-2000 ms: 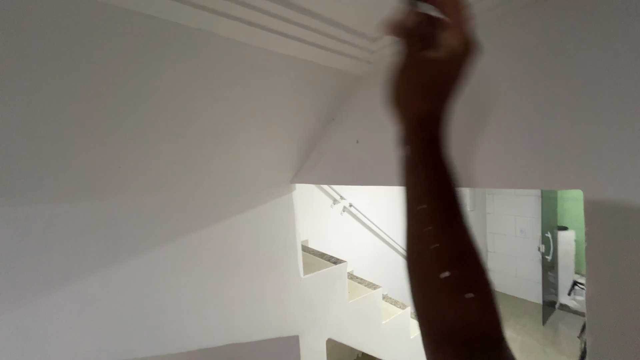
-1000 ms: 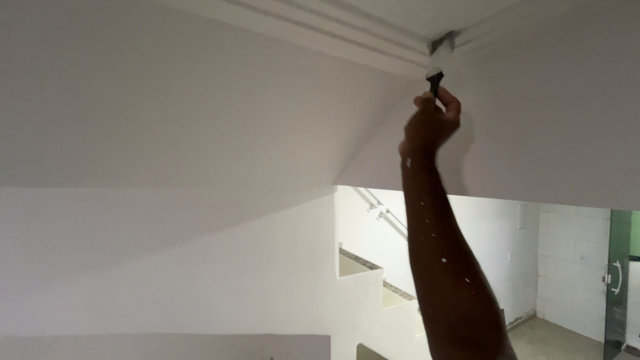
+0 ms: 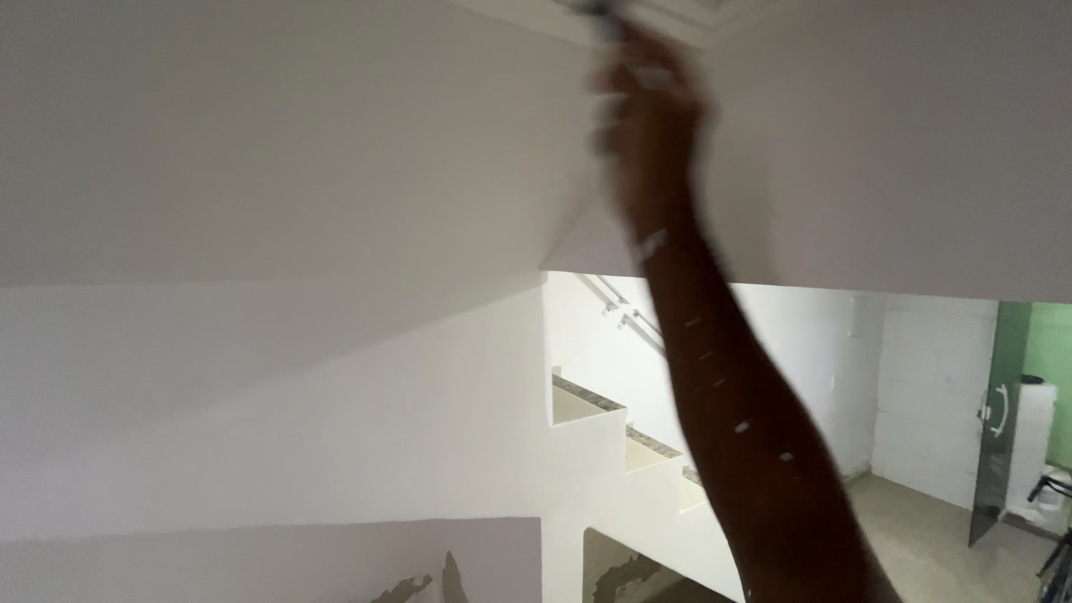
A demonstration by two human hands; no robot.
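My right hand (image 3: 649, 109) is raised at the top middle of the view, blurred, with its fingers closed around a small dark-handled brush (image 3: 605, 18) whose end runs out at the top edge. White paint specks dot the forearm. Beyond the brush is the white stepped ceiling moulding (image 3: 670, 18) near the corner; whether the brush touches it cannot be told. A smooth pale wall (image 3: 335, 167) fills the left side. My left hand is not in view.
Below the wall's edge, stairs with stone treads (image 3: 586, 394) and a metal handrail (image 3: 624, 306) show through an opening. At the right stands a glass door (image 3: 997, 419) with a white handle. Dark patches mark the lower wall (image 3: 477, 561).
A second ago the brush was up at the ceiling corner moulding; now the hand and brush are to the left of that corner. The view has shifted somewhat.
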